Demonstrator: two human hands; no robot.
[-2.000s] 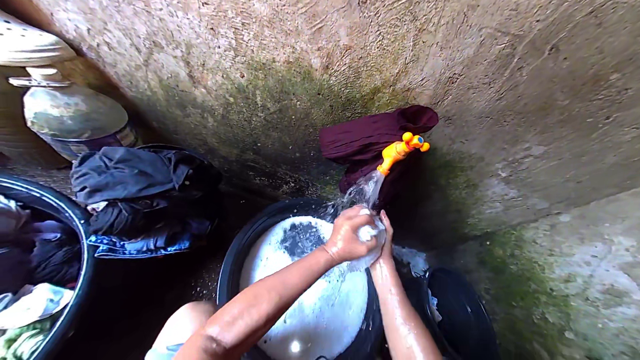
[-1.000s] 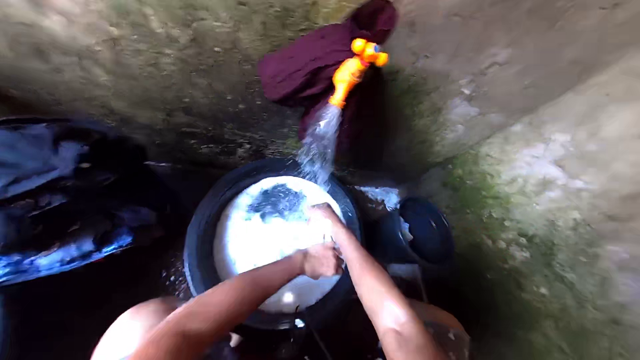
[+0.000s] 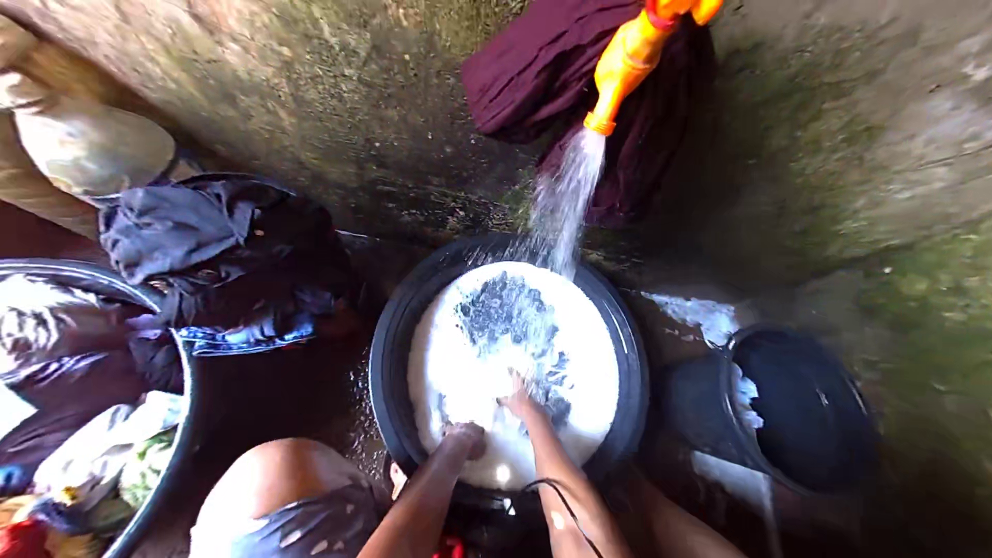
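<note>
Both of my hands are in a round black tub (image 3: 637,380) filled with white suds (image 3: 457,364). My left hand (image 3: 465,440) is at the suds' lower left, partly sunk, so its grip is hidden. My right hand (image 3: 518,395) reaches into the middle of the foam, its fingers partly covered; whether it touches anything below cannot be seen. An orange plastic tap (image 3: 626,62) pours a stream of water (image 3: 570,194) into the tub's back edge. Behind the tap a dark maroon cloth (image 3: 535,70) hangs against the wall.
On the left stand a large basin (image 3: 186,387) of mixed clothes and a container heaped with dark garments (image 3: 186,225). A big cloudy plastic bottle (image 3: 97,147) is behind them. A black bucket (image 3: 806,411) lies at the right. The mossy concrete wall (image 3: 372,101) rises behind the tub.
Two seconds ago my hands were together under the tap's stream around something whitish; now they are apart, lowered into the suds. The view has shifted considerably.
</note>
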